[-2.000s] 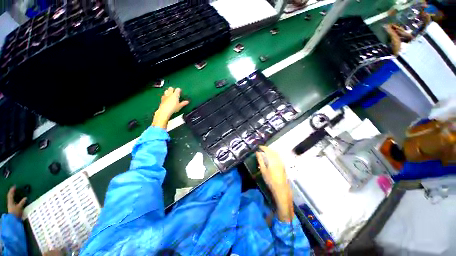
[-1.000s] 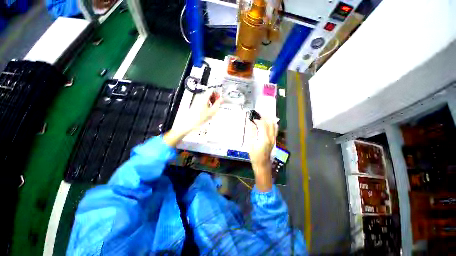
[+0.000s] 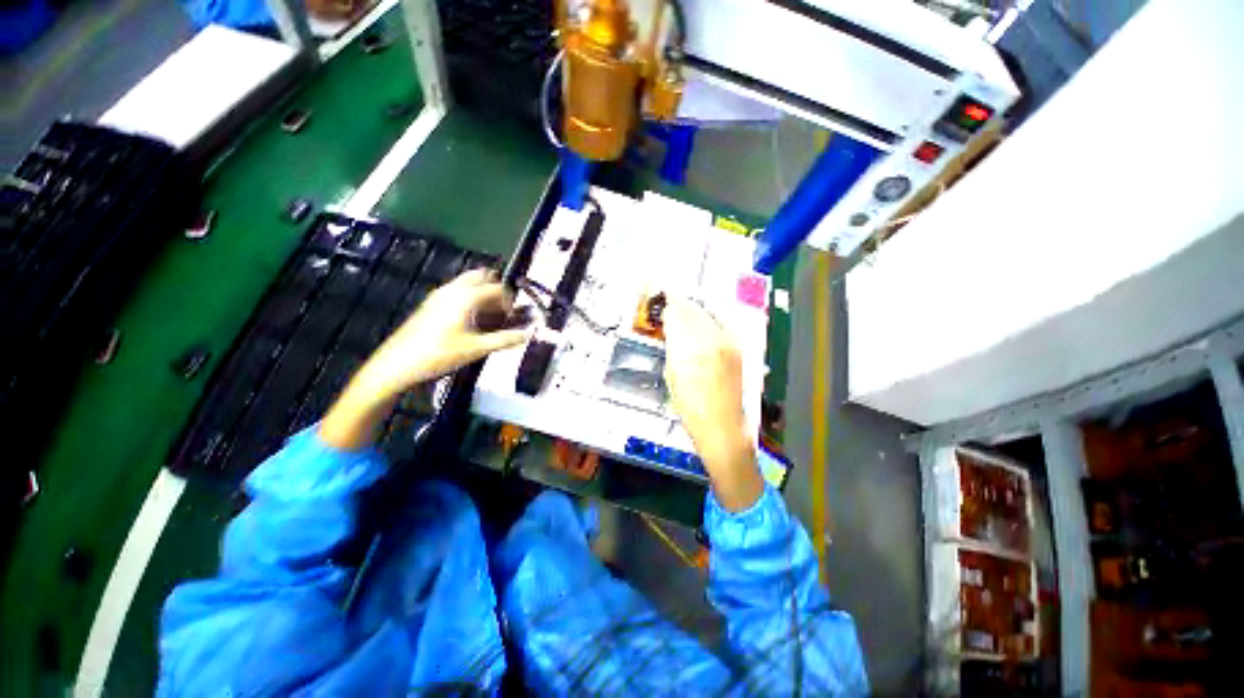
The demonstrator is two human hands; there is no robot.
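The white press base [image 3: 573, 402] lies in front of me. The silvery press fixture [image 3: 634, 366] sits on it, with an orange-brown block [image 3: 645, 316] behind. My right hand [image 3: 703, 368] is over the fixture's right side, fingertips at a small dark piece [image 3: 658, 310] on the orange-brown block; its grip is hidden. My left hand [image 3: 457, 327] is at the base's left edge, thumb and fingers curled; whether something is between them is unclear. A small black block [image 3: 536, 367] stands on the base beside it. The gold-brass press head [image 3: 600, 102] hangs behind the fixture.
A black blister tray [image 3: 307, 341] lies left of the base. Small dark housings [image 3: 201, 224] are scattered on the green belt [image 3: 259, 171], with stacked black trays [image 3: 82, 205] beyond. A blue post [image 3: 825, 198] and pink pad [image 3: 750, 291] are at the right; a dark bar [image 3: 577, 266] is at the left.
The view has swung from the belt to the press. Since one second ago, my left hand moved from the fixture to the base's left edge, and my right hand moved onto the fixture area.
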